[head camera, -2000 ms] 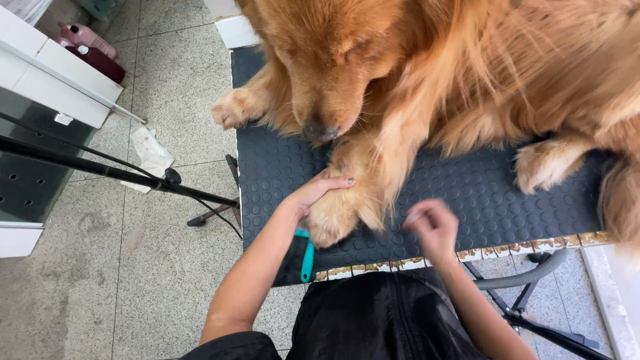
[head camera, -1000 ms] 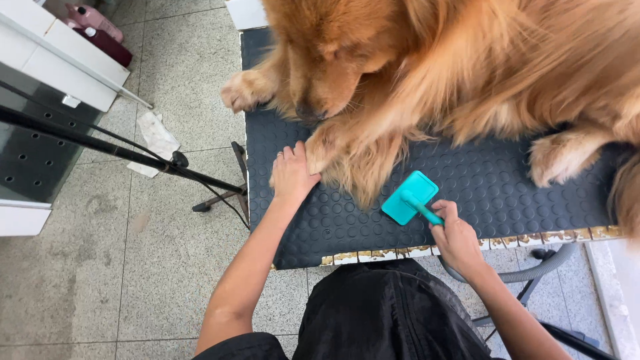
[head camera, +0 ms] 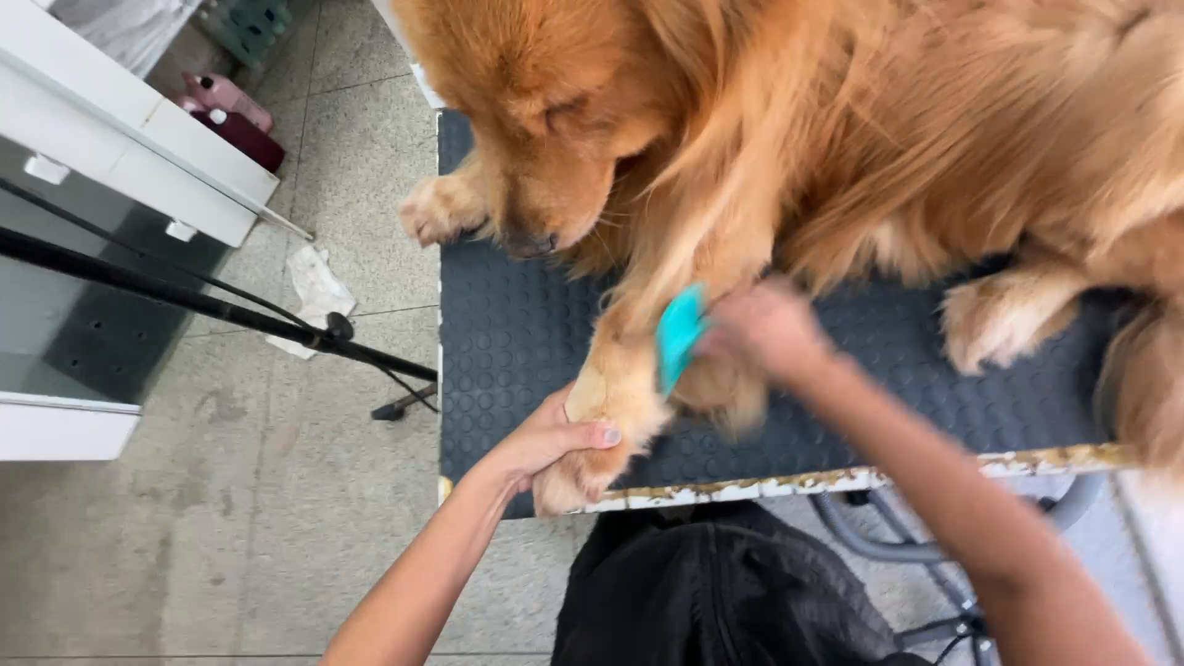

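Observation:
A long-haired golden-brown dog (head camera: 879,157) lies on a grooming table with a black studded rubber top (head camera: 499,370). My left hand (head camera: 550,439) grips the dog's front paw (head camera: 592,472) at the table's near edge, its thumb lying across the top. My right hand (head camera: 763,328), blurred, holds a teal slicker brush (head camera: 682,338) against the fur of that same foreleg, just above the paw. The brush's handle is mostly hidden by my fingers. The dog's head is lowered to the left of this leg, and its other front paw (head camera: 444,208) rests at the table's left edge.
A black stand pole (head camera: 213,305) with a cable slants in from the left to the table. White crumpled paper (head camera: 319,287) lies on the speckled floor. Bottles (head camera: 236,129) stand by a white cabinet at upper left. A grey curved tube (head camera: 906,550) shows below the table's worn edge.
The brush, over the tabletop a second ago, is now against the foreleg. My left hand has brought the paw toward the near edge. Two seconds ago the brush lay at the table edge, outside my right hand.

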